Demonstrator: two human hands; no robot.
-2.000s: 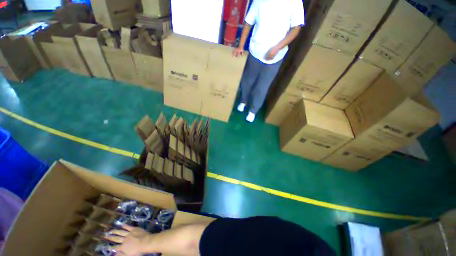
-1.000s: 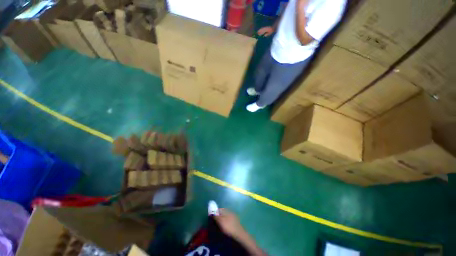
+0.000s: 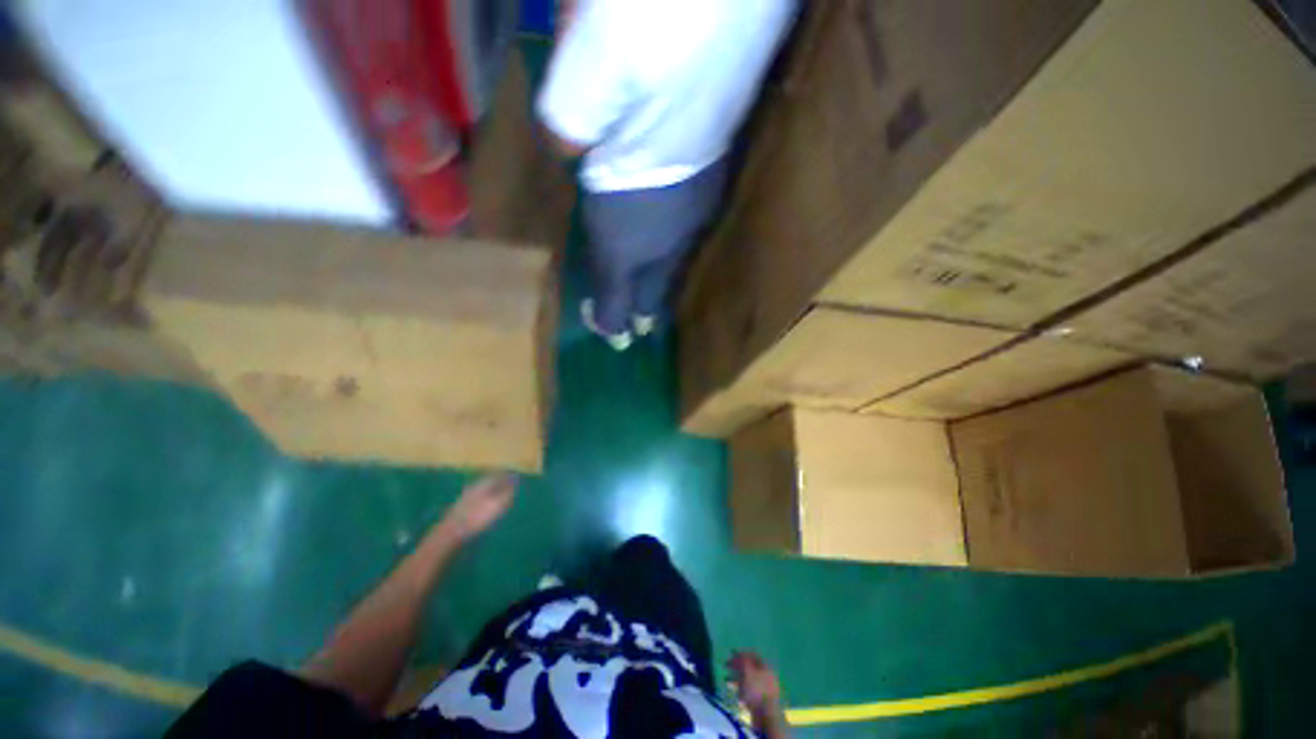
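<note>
My left hand (image 3: 481,503) hangs in front of me, just below the lower edge of a large brown carton (image 3: 375,378) on the left. The hand is blurred; I see nothing in it, and its finger position is unclear. My right hand (image 3: 755,681) is low in the view beside my dark printed shirt, partly hidden and blurred. I see no object in it. An open, empty-looking brown carton (image 3: 880,488) lies on its side on the right, beside another open carton (image 3: 1075,469).
A person in a white shirt (image 3: 657,94) stands ahead in the gap between the left carton and tall stacked cartons (image 3: 996,217). A red cylinder (image 3: 433,195) and a white panel (image 3: 217,108) are at upper left. A yellow line (image 3: 924,707) crosses the green floor (image 3: 635,498).
The view has moved forward towards the gap. The divided carton of bagged units, the divider box and the blue tote have left view. My hand is out of the carton; the person is farther into the gap.
</note>
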